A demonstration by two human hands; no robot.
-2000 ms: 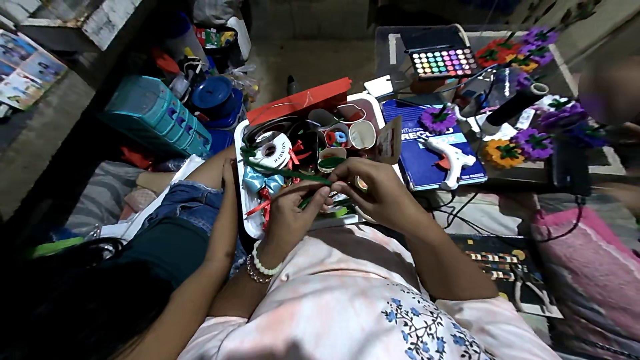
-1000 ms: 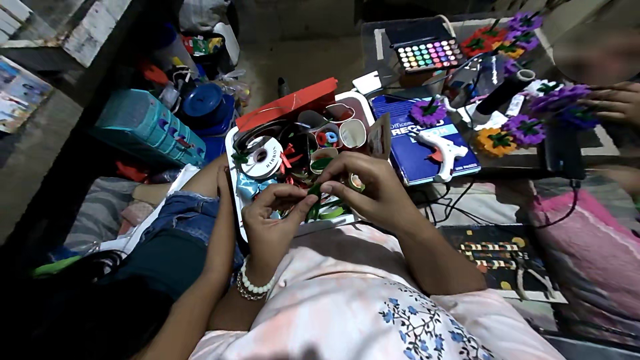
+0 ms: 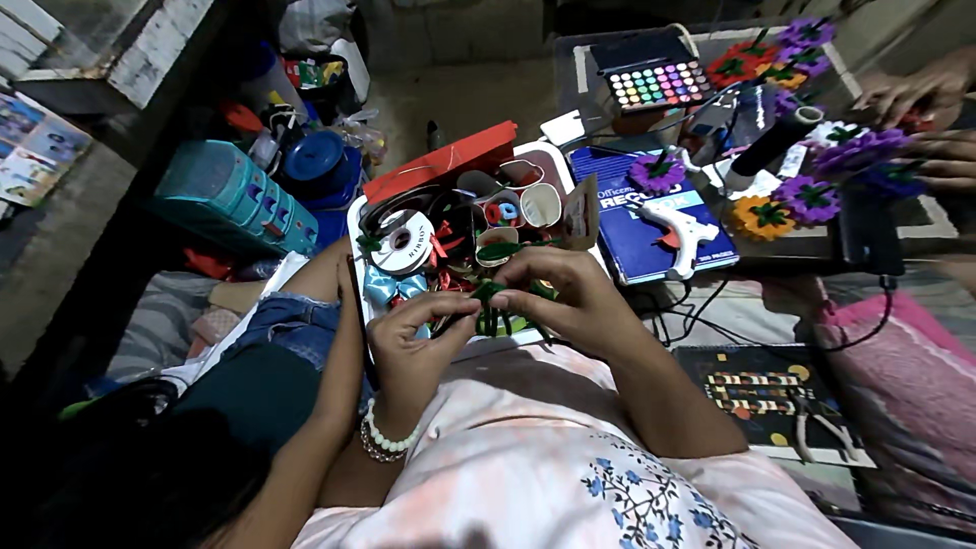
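Green pipe-cleaner-like strands are pinched between my two hands above the front of a white plastic tray. My left hand grips them from the left with thumb and fingertips, and my right hand pinches them from the right. Loose ends hang below the fingers. Inside the tray, left of my hands, lie a white ribbon spool and a light blue satin bow. Behind my hands stand paper cups, one holding small red and blue pieces.
A white glue gun lies on a blue record book. Purple and orange flowers and an open color palette stand right. Pliers lie at lower right. One person sits close at left; another person's hands are at far right.
My hands have stayed together on the green strands while the fingers shifted, and the strands now hang below them. The other person's hands at far right have come further into view.
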